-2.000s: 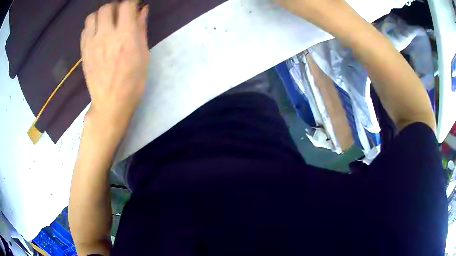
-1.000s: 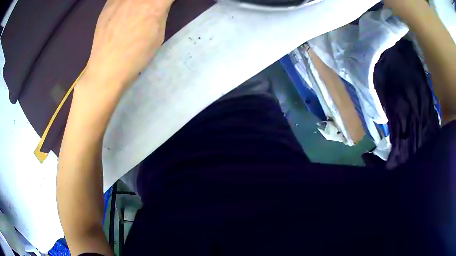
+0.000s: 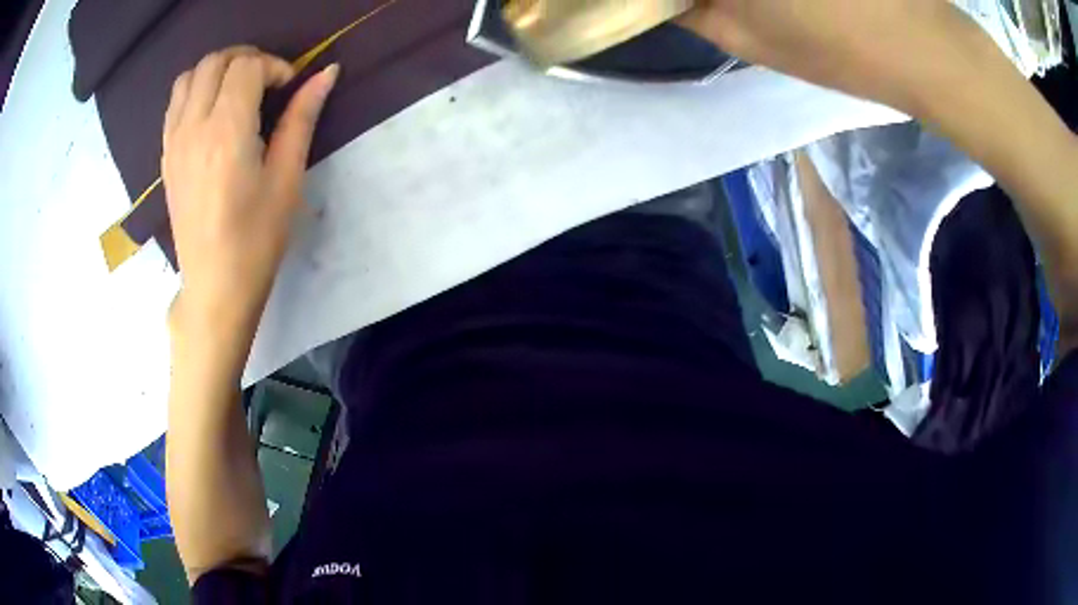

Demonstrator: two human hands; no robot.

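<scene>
The dark brown-plum fabric panel [image 3: 390,73] lies at the top left on the white table cover [image 3: 473,177]. A yellow-orange template strip [image 3: 119,247] shows as a thin line along the panel, its wider end sticking out at the left. My left hand [image 3: 231,177] rests on the panel over the strip, thumb and fingers apart; whether it pinches the cloth edge is unclear. My right hand [image 3: 721,26], cut off by the top edge, is at the handle of the steam iron [image 3: 644,57]. The iron stands on the cover's right part, its tip touching or near the panel's edge.
Blue plastic crates [image 3: 124,508] are below left. White, blue and brown materials [image 3: 833,272] and a dark cloth [image 3: 981,307] are below right, beyond the table's front edge. The green floor [image 3: 290,443] shows between the table and my body.
The iron and my right hand have come further into view at the top. My left hand has drawn back from the top edge; more of the strip shows beyond its fingers.
</scene>
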